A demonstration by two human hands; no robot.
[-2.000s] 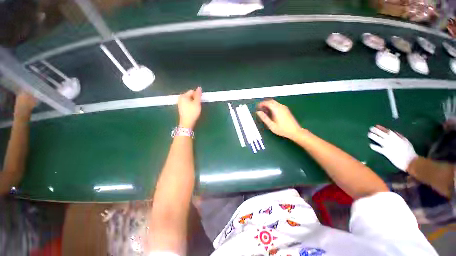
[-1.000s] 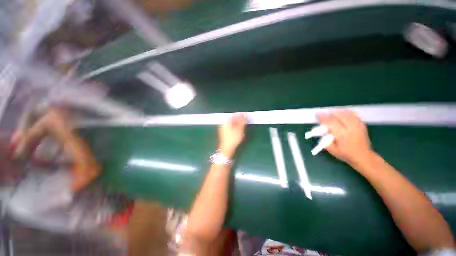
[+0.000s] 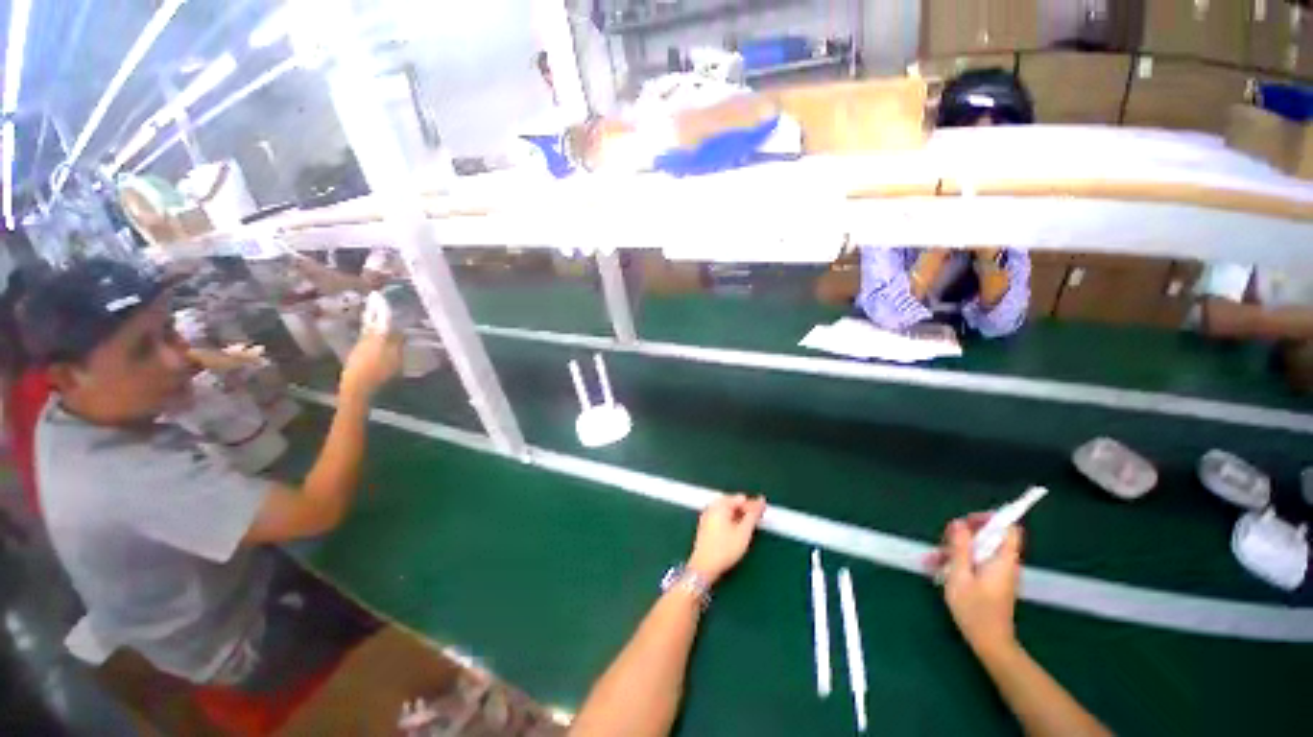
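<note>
My right hand (image 3: 985, 569) is raised at the near side rail and holds white antenna sticks (image 3: 1008, 524), their ends pointing up and to the right; how many cannot be told. My left hand (image 3: 729, 530), with a metal watch on its wrist, rests on the side rail with fingers together, and nothing shows in it. Two white antennas lie apart on the green worktop between my hands, one on the left (image 3: 821, 626) and one on the right (image 3: 853, 648).
A unit with two upright white sticks (image 3: 602, 422) is on the belt at left. Housings (image 3: 1115, 468) are on the belt at right. A metal post (image 3: 464, 346) rises from the near rail (image 3: 634, 482). A person (image 3: 159, 490) works at left; another (image 3: 943, 288) sits across the belt.
The view has tilted up and shows the line and people beyond. My right hand has turned, and its sticks now point upward. The two antennas still lie on the worktop.
</note>
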